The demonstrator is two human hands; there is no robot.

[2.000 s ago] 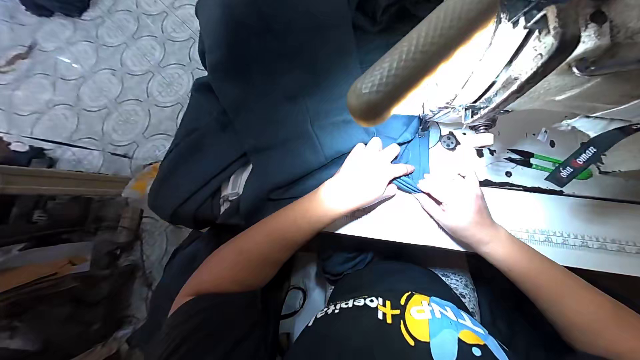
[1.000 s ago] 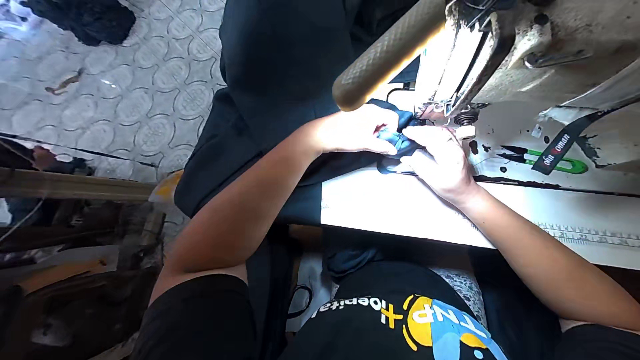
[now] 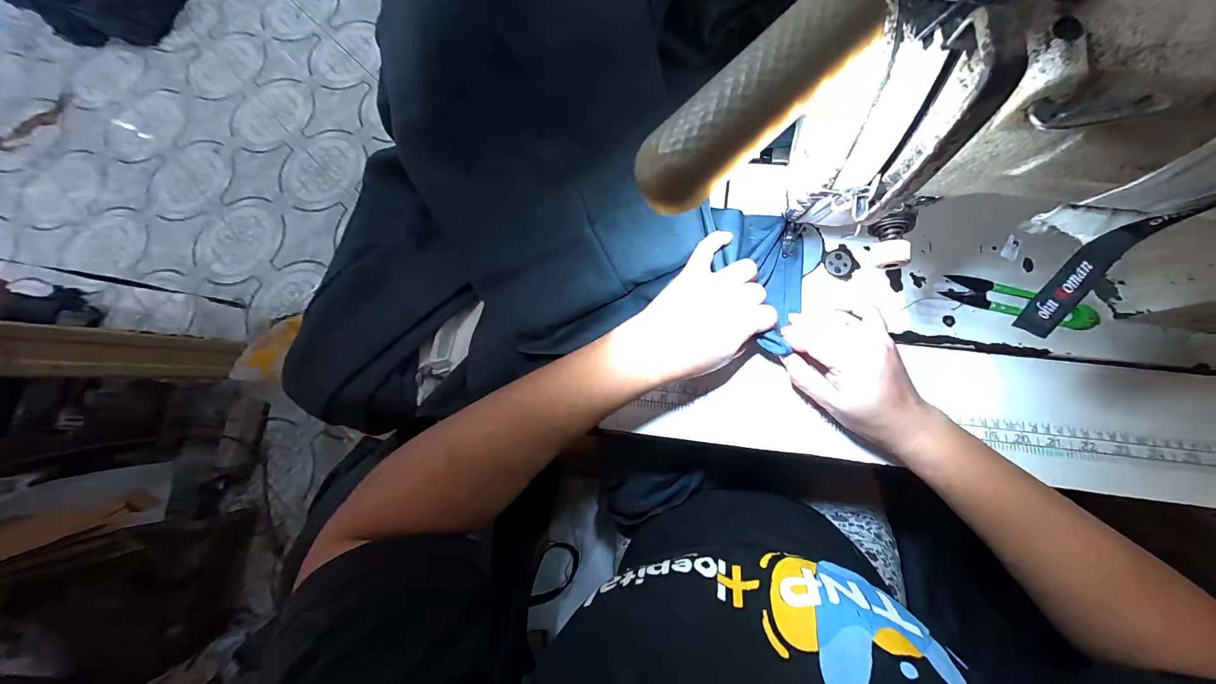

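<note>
A dark navy garment [image 3: 532,180] spreads over the left of the sewing machine's table, and its folded edge lies under the presser foot [image 3: 789,237]. On that fabric, left of the presser foot and a little nearer me, rests my left hand [image 3: 708,313], its fingers bent and gripping a fold. My right hand [image 3: 845,366] pinches the near corner of the same fold between thumb and fingers, just below the foot. Bright lamp light washes out part of both hands. The sewing machine [image 3: 1083,123] fills the upper right.
Green-handled thread snips [image 3: 1035,302] lie right of the needle area, partly under a black strap [image 3: 1092,275] that bears writing. A textured cylindrical lamp [image 3: 750,104] hangs above the fabric. A printed ruler scale [image 3: 1054,442] runs along the table's front edge. A wooden bar [image 3: 114,351] is at left.
One second ago both hands were close together, bunching the fabric near the foot. They are now farther apart, with the fabric lying flatter under the foot.
</note>
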